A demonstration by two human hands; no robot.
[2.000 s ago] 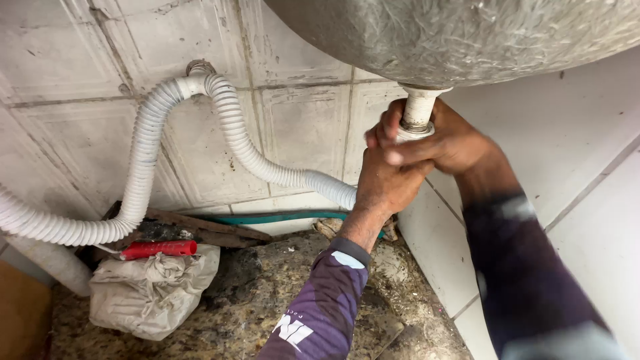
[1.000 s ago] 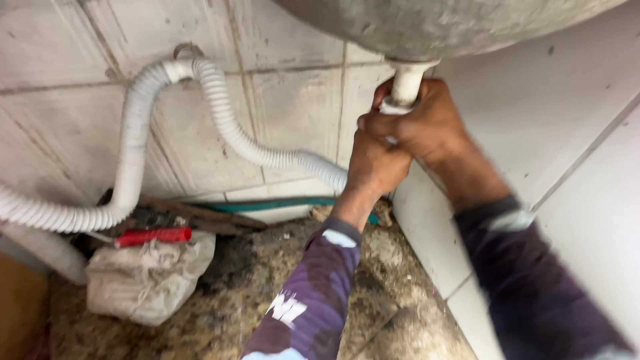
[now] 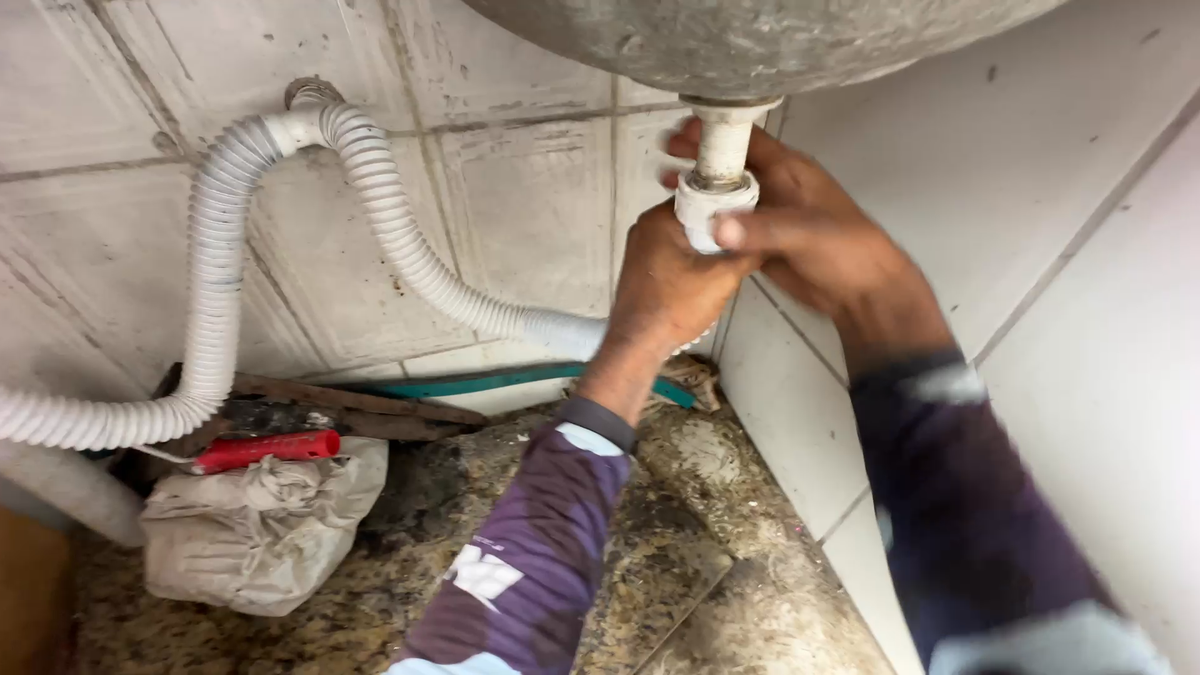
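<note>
Beneath the rounded metal sink bowl (image 3: 750, 47) a white plastic drain tailpiece (image 3: 724, 145) points down, with a white plastic nut (image 3: 716, 202) around its lower part. My left hand (image 3: 680, 267) is closed around the white fitting just under the nut; its fingers are mostly hidden. My right hand (image 3: 816, 220) reaches around from the right, its thumb at the nut's lower edge and its fingers behind the tailpiece, spread and slightly blurred. A white corrugated drain hose (image 3: 403, 230) runs from a wall connection down behind my left wrist, where its end is hidden.
A red-handled tool (image 3: 267, 450) lies on a tied, pale plastic bag (image 3: 262, 534) at the lower left. A green hose (image 3: 487, 382) runs along the tiled back wall (image 3: 525, 206). White tiles (image 3: 1059, 187) rise close on the right above a stained stone floor slab (image 3: 703, 581).
My right hand's fingers have opened from around the nut and now spread behind the tailpiece, leaving more of the nut in sight. My left hand stays beneath it.
</note>
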